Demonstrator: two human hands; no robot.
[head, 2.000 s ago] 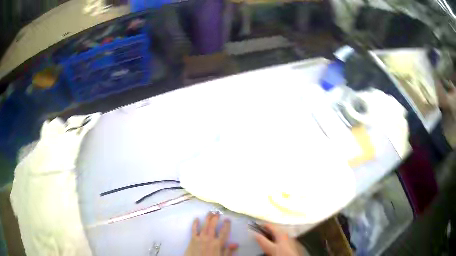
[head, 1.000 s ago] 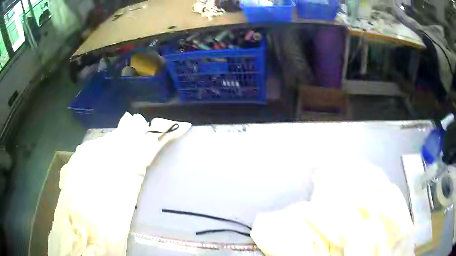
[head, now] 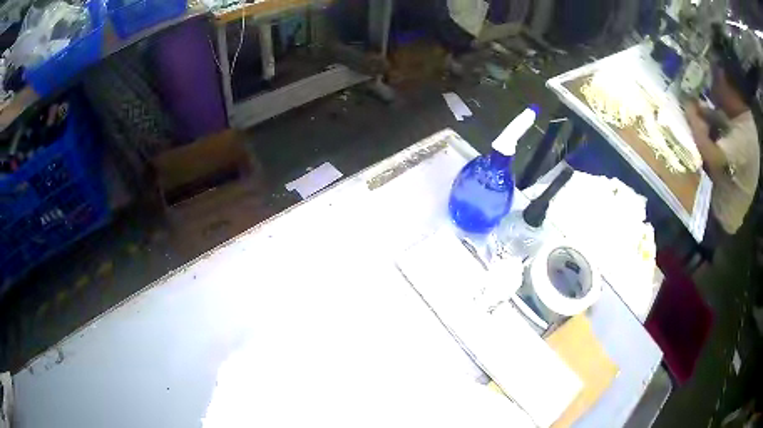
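Note:
No hand shows in the head view. A large cream garment lies on the pale table at the bottom of the picture, so bright that its outline is hard to make out. A white card strip lies on a brown board at the table's right end. A blue spray bottle with a white trigger stands there, beside a clear bottle with a black top and a pale adhesive tape roll.
A blue crate and a brown carton are beyond the table at left. White papers lie on the floor. Pale cream material is at the right. A person is at another table with a white rim.
The view has swung to the right. The left garment pile, black cords and measuring tape have left the picture. The table's right end and a person now show. Both hands, seen two seconds ago, are out of view.

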